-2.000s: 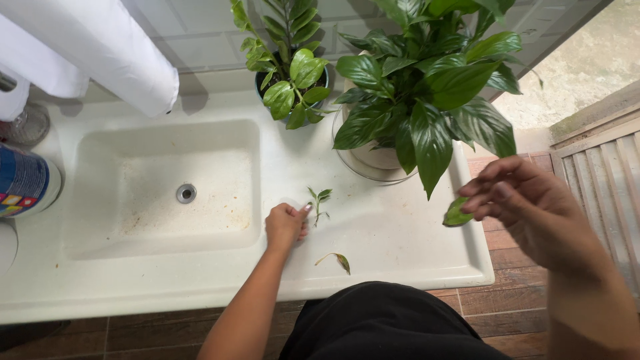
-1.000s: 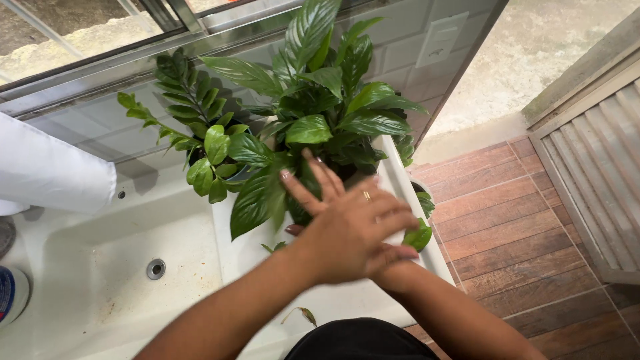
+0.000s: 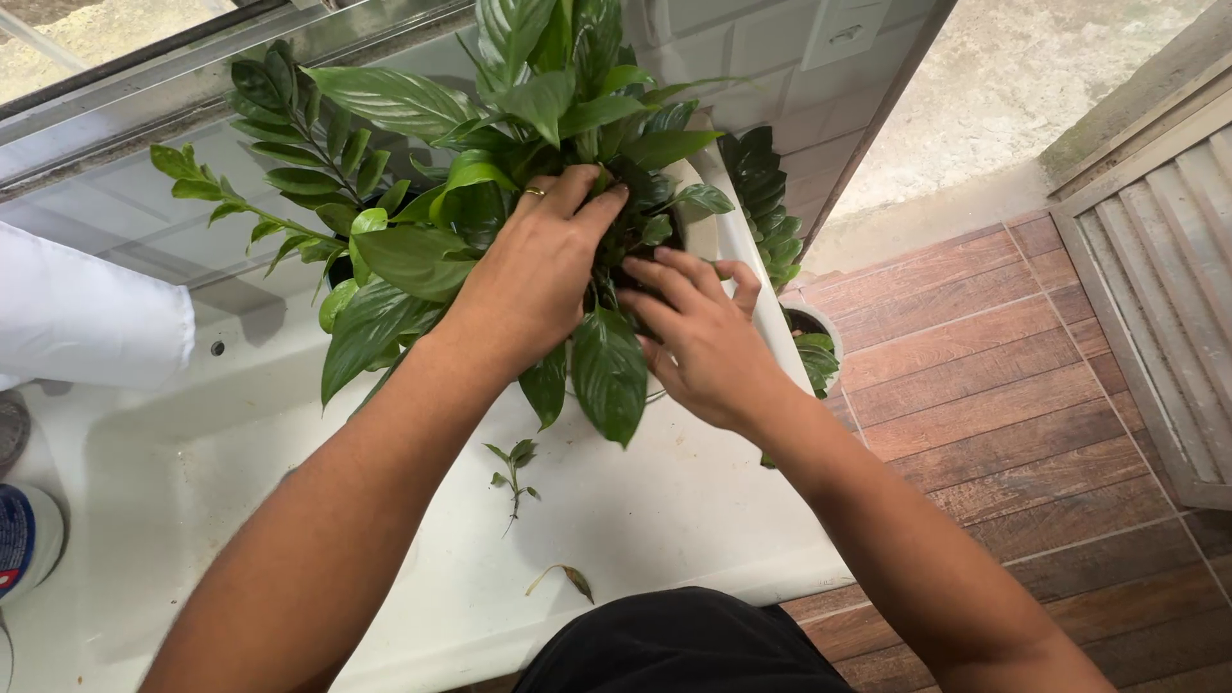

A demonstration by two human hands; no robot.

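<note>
A leafy potted peace lily (image 3: 611,371) stands at the right end of a white sink counter. My left hand (image 3: 544,260) reaches over its leaves into the middle of the plant, fingers bent among the stems; what the fingertips touch is hidden. Lower and to the right, my right hand (image 3: 698,332) has its fingers slightly spread at the base of the stems, over the dark pot opening. A small leafy sprig with a thin root (image 3: 515,476) lies on the counter below the plant, and a wilted leaf (image 3: 577,581) lies near the front edge.
Left of the lily stands another potted plant (image 3: 289,181) against the tiled wall. The sink basin (image 3: 164,481), a white cloth (image 3: 87,308) and a blue-and-white container (image 3: 24,544) are on the left. Beyond the counter's right edge, a white-potted plant (image 3: 818,337) stands low, near a louvred door (image 3: 1169,289).
My left hand has moved from beside the sprig up into the lily. The green leaf that my right hand held two seconds ago is no longer visible there, and that hand is now at the stems.
</note>
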